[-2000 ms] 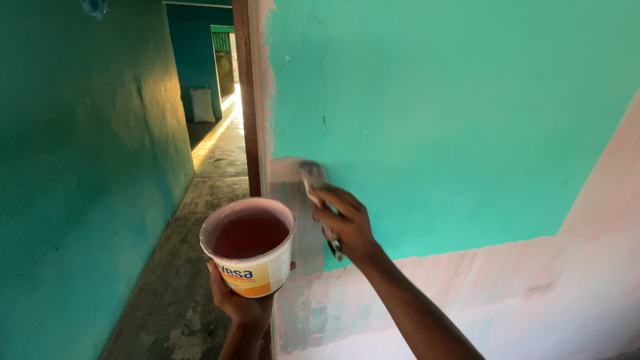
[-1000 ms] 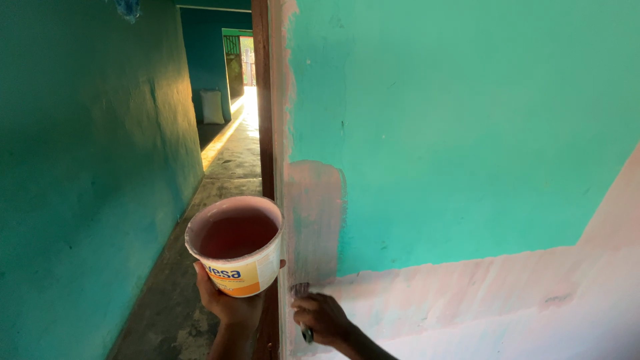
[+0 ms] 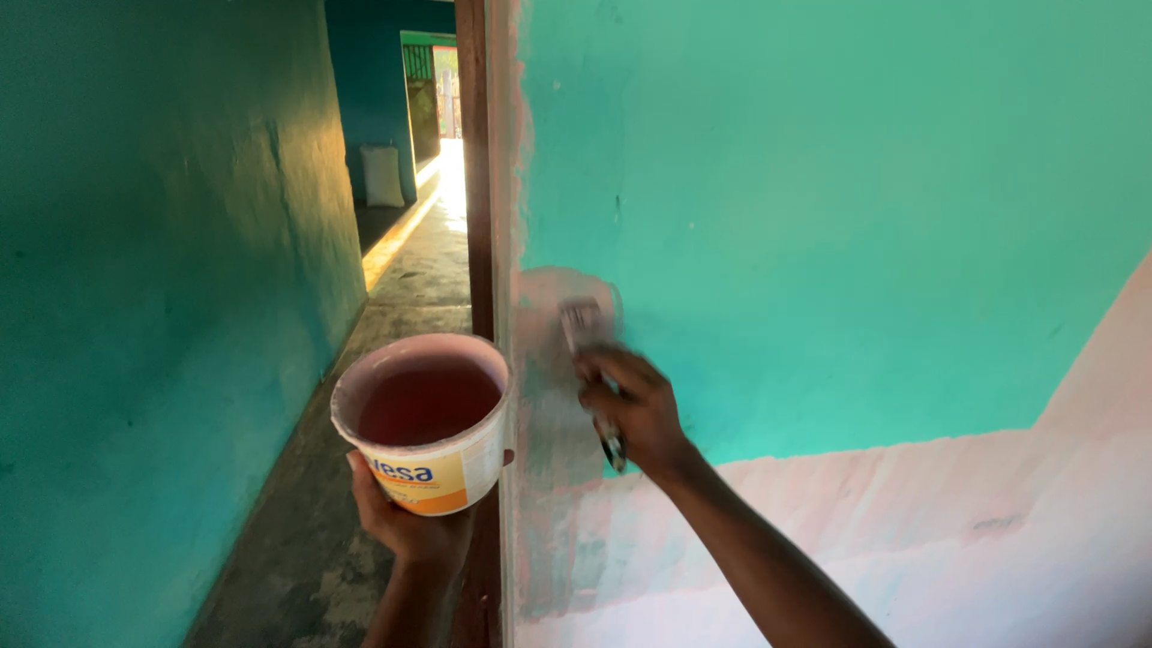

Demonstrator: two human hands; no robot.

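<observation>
My left hand (image 3: 409,526) holds a white plastic tub (image 3: 486,454) from below, its fingers around the side. Dark pinkish-red liquid paint (image 3: 427,405) lies inside, and pale pink coats the tub's inner wall. To the right, my right hand (image 3: 634,405) grips the handle of a paintbrush (image 3: 580,324), slightly blurred. The bristles are against the turquoise wall (image 3: 810,225), within a patch of thin pink paint (image 3: 549,292) beside the door frame. Below the turquoise area runs a pale pink painted band (image 3: 864,495).
A brown wooden door frame (image 3: 477,180) stands just behind the tub. Beyond it a concrete-floored passage (image 3: 396,306) runs back to a bright doorway. At left is a darker teal wall (image 3: 180,315); a white sack (image 3: 382,177) stands far down the passage.
My right hand has moved up with the brush, from low beside the door frame to the top of the pink patch. My left hand still holds the tub.
</observation>
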